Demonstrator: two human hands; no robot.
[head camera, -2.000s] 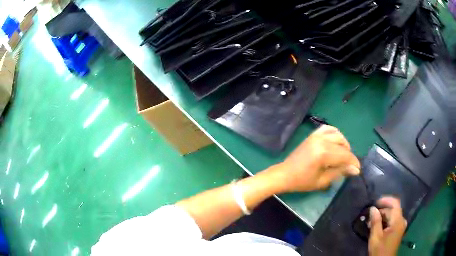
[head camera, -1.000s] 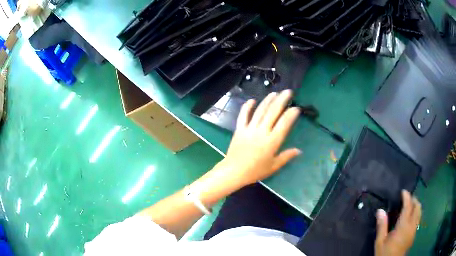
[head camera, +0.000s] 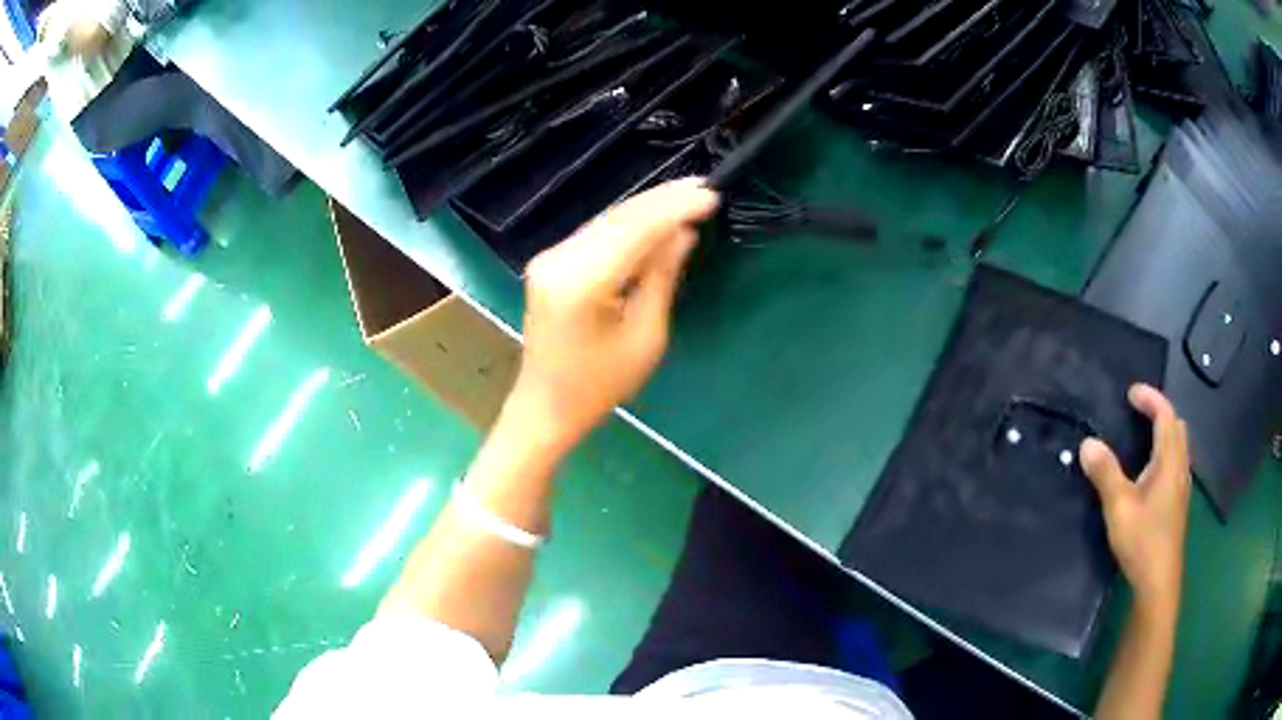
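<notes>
My left hand (head camera: 612, 303) grips the near edge of a thin black back cover (head camera: 794, 113), seen almost edge-on and tilted up off the bench. A dark cable (head camera: 801, 221) trails beside it, blurred. My right hand (head camera: 1146, 492) holds the right edge of another black back cover (head camera: 970, 521) lying on the bench in front of me, thumb on top and fingers at the edge. Two light holes and a rounded outline show near its middle; no cord is clearly visible on it.
Cabled black panels (head camera: 562, 127) lie fanned at the far left of the green bench (head camera: 787, 380), with more (head camera: 970, 85) beyond. Smooth grey-black covers (head camera: 1195, 303) are stacked at right. An open carton (head camera: 443, 338) and a blue stool (head camera: 169, 183) stand on the floor.
My left hand has moved onto the left cover and lifted it from lying flat to tilted. The right cover, with my right hand at it, has shifted up and away from me.
</notes>
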